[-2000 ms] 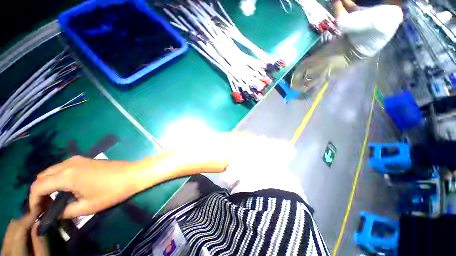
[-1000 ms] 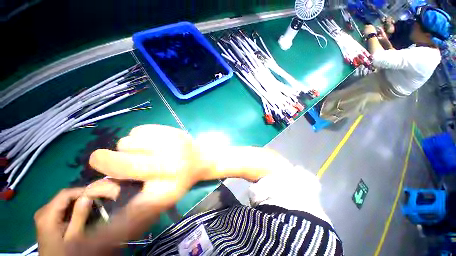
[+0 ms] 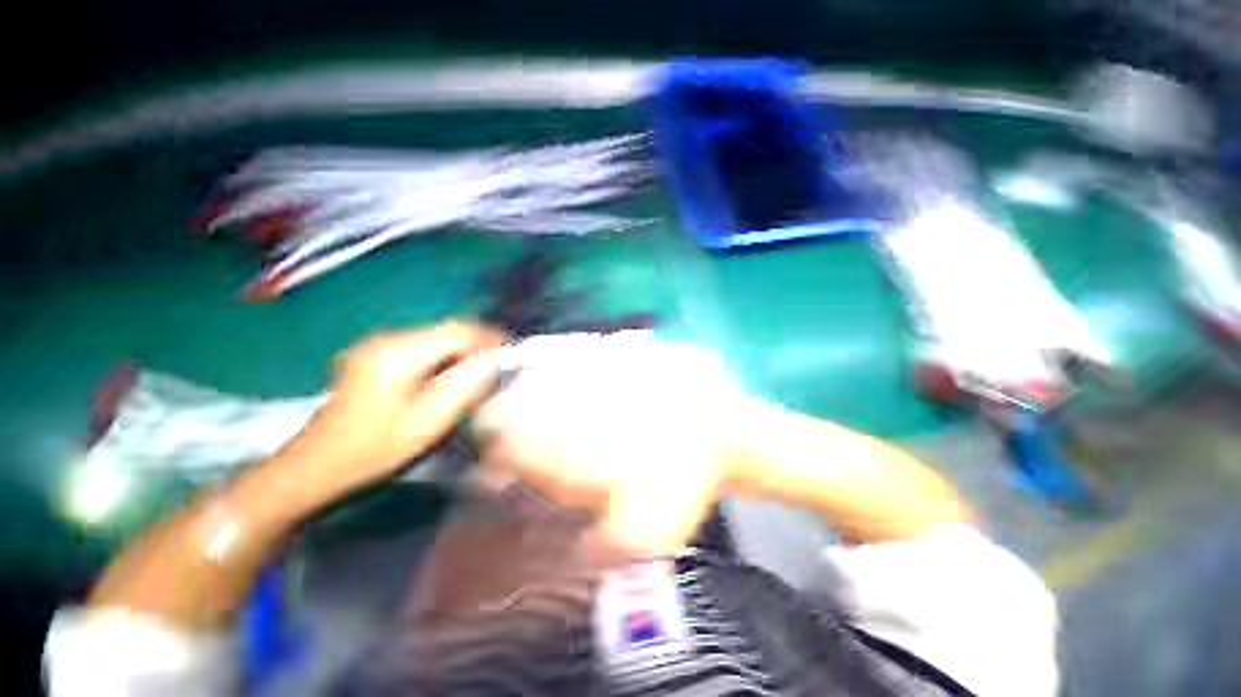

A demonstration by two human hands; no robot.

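The picture is strongly blurred. My left hand (image 3: 408, 398) and my right hand (image 3: 606, 425) are close together over the bench's front edge, fingers bent. What lies between the fingers is hidden or too blurred to tell. A bundle of white cables (image 3: 218, 433) with dark red ends lies left of my left hand. A small dark pile, apparently loose black housings (image 3: 534, 289), lies on the green bench (image 3: 395, 293) just beyond my hands.
A row of white cables (image 3: 436, 191) with red plugs lies at the back left. A blue tray (image 3: 796, 237), dark inside, stands at the back. Another cable bundle (image 3: 980, 293) lies to its right. A pale blurred object (image 3: 1150, 109) stands at the far right.
The view has swung left, so the tray and bundles sit further right. Both my forearms and the left cable bundle now show. My hands are close together. The other person is out of view.
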